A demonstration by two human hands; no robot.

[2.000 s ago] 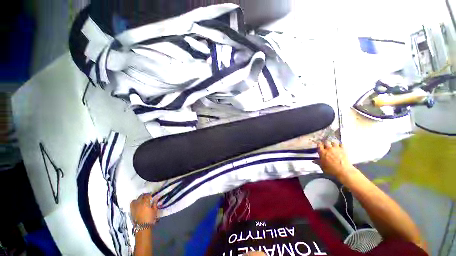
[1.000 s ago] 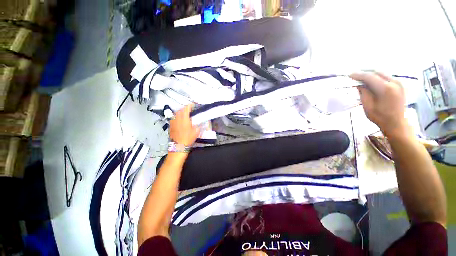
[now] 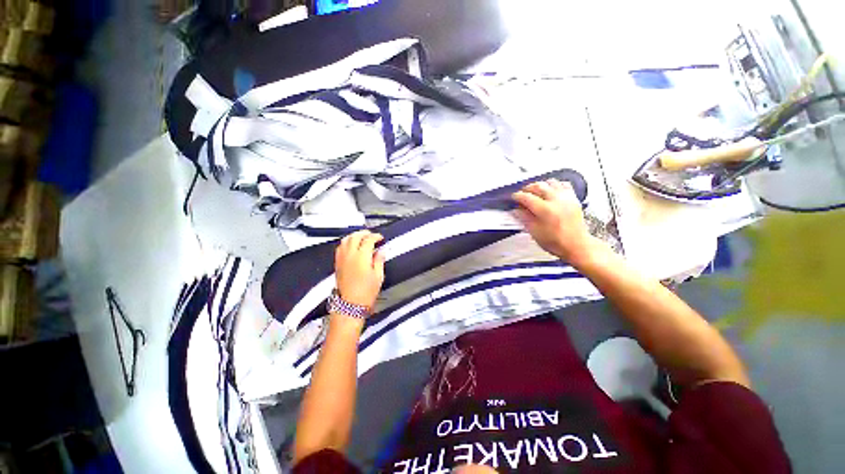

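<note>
A white and dark striped fabric piece [image 3: 445, 230] lies lengthwise along the narrow black padded board [image 3: 320, 265]. My left hand [image 3: 359, 268] is on the piece left of the board's middle, fingers bent over its far edge. My right hand [image 3: 548, 215] is on the piece near the board's right end, fingertips at its far edge. The part of the fabric under my hands is hidden. Flatter striped pieces [image 3: 463, 284] lie along the near side of the board.
A crumpled striped heap [image 3: 315, 139] lies behind the board, against a larger black padded board [image 3: 463, 28]. The steam iron [image 3: 690, 171] stands at the right with its hoses. Fanned striped pieces [image 3: 190, 361] and a hanger [image 3: 124, 341] lie at the left.
The striped piece was stretched between my raised hands over the heap; it has come down onto the narrow board. Both hands have moved nearer to me and closer together.
</note>
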